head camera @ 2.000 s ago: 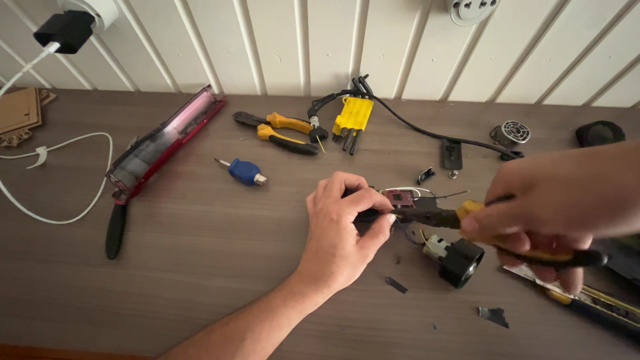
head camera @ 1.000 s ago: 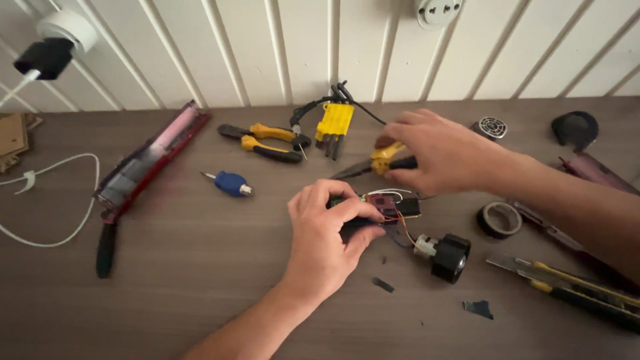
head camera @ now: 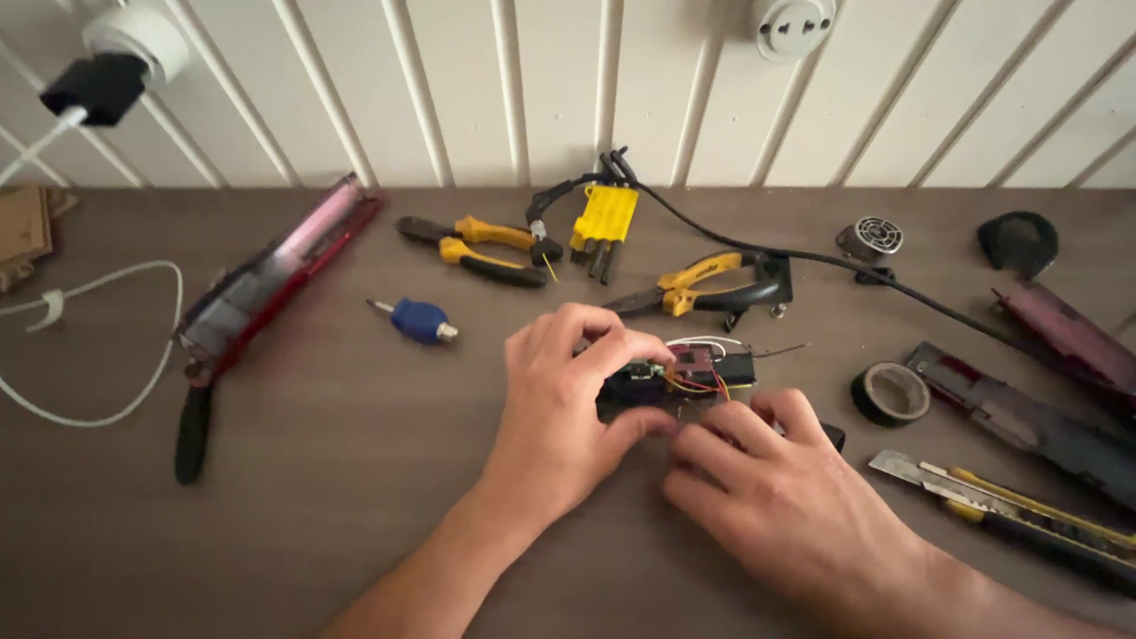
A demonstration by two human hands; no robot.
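My left hand (head camera: 568, 399) grips the near left end of a small circuit assembly (head camera: 692, 362) with a red board, a black block and thin red, yellow and white wires. Close against it, my right hand (head camera: 763, 479) has its fingers curled by the wires at the lower edge; what its fingertips hold is hidden. Part of a black cylindrical piece (head camera: 832, 436) shows behind the right knuckles. Just beyond the assembly lie yellow-and-black long-nose pliers (head camera: 701, 286), untouched.
Diagonal cutters (head camera: 479, 248), a blue stubby screwdriver (head camera: 419, 320), a yellow multi-pin block (head camera: 605, 216) and a black cable lie behind. Black tape (head camera: 891, 393), a utility knife (head camera: 1003, 506) and casing parts (head camera: 1029, 413) are at right. A red-and-black casing (head camera: 275, 275) lies left.
The long-nose pliers, held in my right hand before, now lie on the table behind the assembly. My right hand has come down to the wires; my left hand has stayed at the assembly.
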